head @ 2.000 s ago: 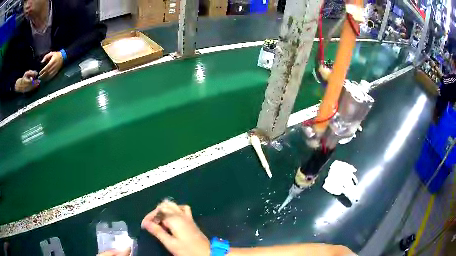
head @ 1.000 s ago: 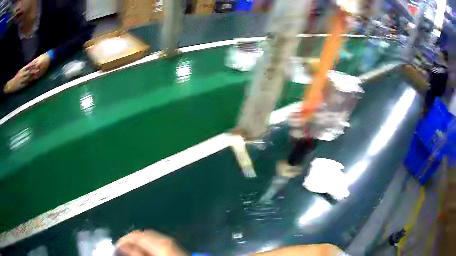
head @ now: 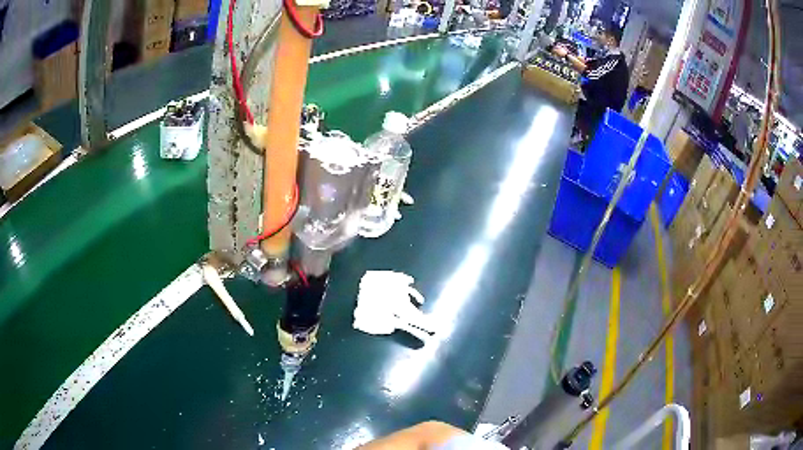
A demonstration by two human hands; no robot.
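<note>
Neither of my hands is in view; only part of a bare arm shows at the bottom edge. The glue dispensing gun (head: 305, 299) hangs nozzle down by an orange tube (head: 283, 132), over the dark green bench (head: 176, 387). Its pale tapered nozzle (head: 288, 380) points at small white crumbs on the bench. A cream tapered stick (head: 229, 303) lies by the post. A crumpled white glove or rag (head: 387, 303) lies to the right of the gun. A clear bottle with a white cap (head: 387, 176) stands behind the gun.
A rusty white post (head: 233, 176) rises beside the green belt (head: 114, 228). A white housing (head: 181, 139) sits on the belt. Blue bins (head: 607, 193), cartons (head: 748, 290) and a dark cylinder (head: 546, 417) are at right. A person (head: 606, 81) is at the far end.
The view has swung right, so the gun and post now stand further left. My hands, the thin sheets and the person at left have left the picture. A white housing has come into clear view.
</note>
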